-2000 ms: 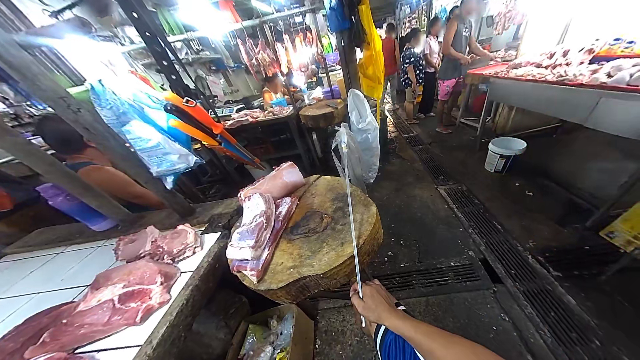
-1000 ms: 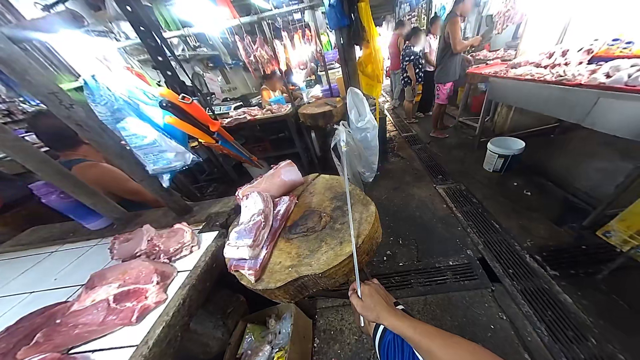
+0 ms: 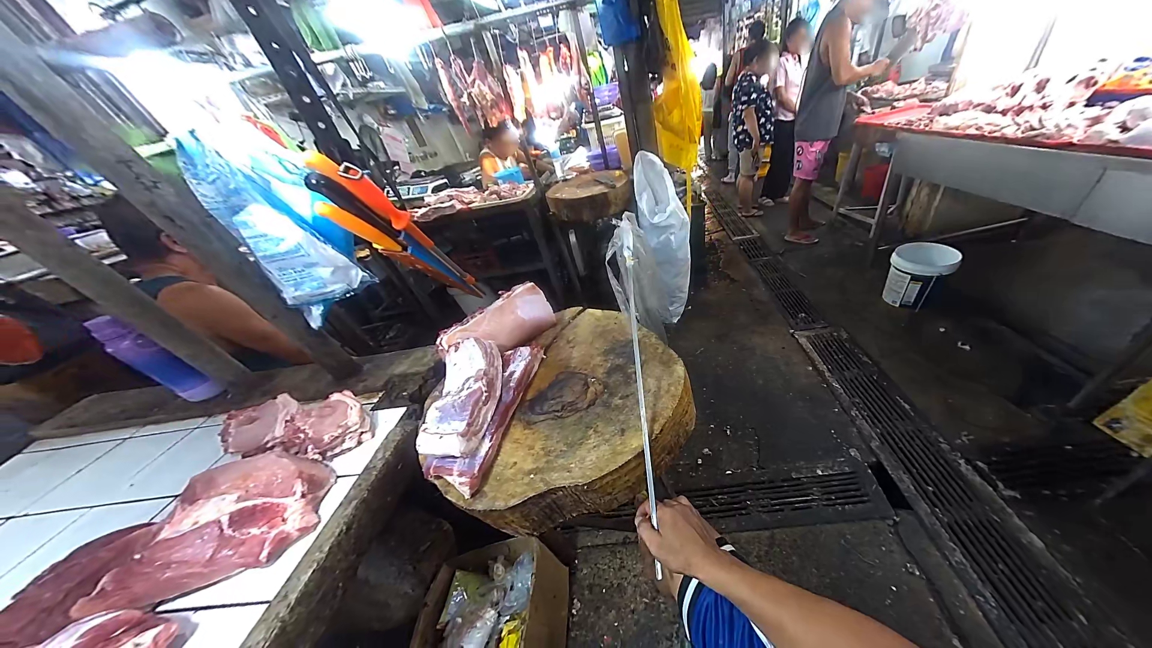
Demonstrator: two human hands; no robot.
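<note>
My right hand (image 3: pixel 677 538) comes in from the lower right, closed around the lower part of a long thin pale rod (image 3: pixel 641 387). The rod slants upward past the right side of a round wooden chopping block (image 3: pixel 603 441), and clear plastic strips (image 3: pixel 625 261) hang at its upper end. Slabs of raw pork (image 3: pixel 463 396) and a rolled pork piece with skin (image 3: pixel 504 317) lie on the block's left side. More raw cuts (image 3: pixel 243 513) rest on the white tiled counter (image 3: pixel 135 459). My left hand cannot be made out.
A cardboard box of plastic waste (image 3: pixel 544 585) stands below the block. Orange-handled knives (image 3: pixel 378 211) hang beyond it. Floor grates (image 3: pixel 909 432) run along the aisle, with a white bucket (image 3: pixel 920 270) at right. Several people are at the stalls, one (image 3: pixel 823 99) beside a meat table (image 3: pixel 1008 171).
My right hand and the rod have hardly moved. At the far stall, the person in the grey top, bent forward in the earliest frame, now stands more upright.
</note>
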